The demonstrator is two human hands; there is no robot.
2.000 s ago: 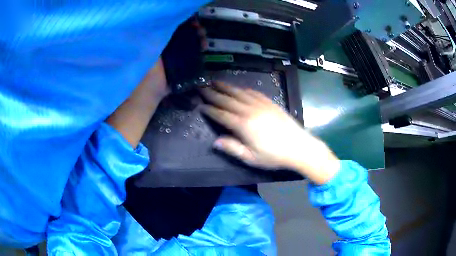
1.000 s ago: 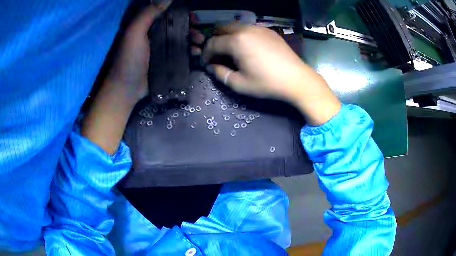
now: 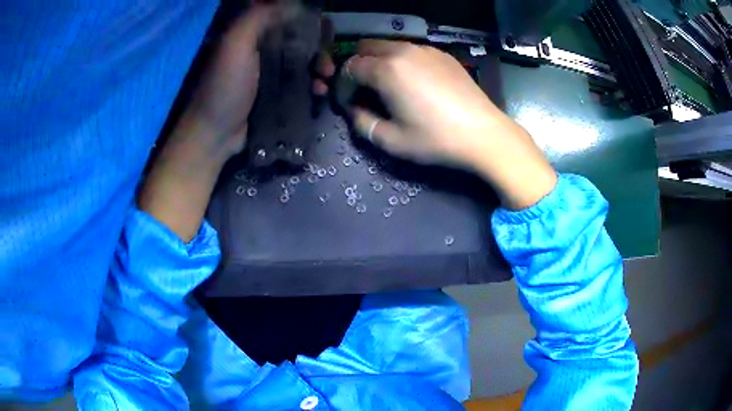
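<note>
A black parts tray [image 3: 345,277] lies in front of my body, with many small silvery rings [image 3: 353,194] scattered on it. My left hand [image 3: 225,92] holds a dark oblong carrier plate [image 3: 281,104] over the tray's left part; bright fittings show at its near end, and its far end is blurred. My right hand [image 3: 425,100] is just right of the plate, above the tray's far part, fingers curled towards the plate. Thin bands show on its thumb and a finger. Its fingertips are in shadow, so anything between them is hidden.
A guide rail [image 3: 385,26] runs behind the tray. A glossy green bench top [image 3: 586,160] is at right, with a grey gantry beam [image 3: 694,138] at its right edge. Dark slanted plates [image 3: 630,56] stand at the upper right. Another person's blue smock [image 3: 72,177] fills the left side.
My right hand was spread low over the rings two seconds ago; it is now curled beside the plate. The left hand still holds the plate. Since one second ago little has changed.
</note>
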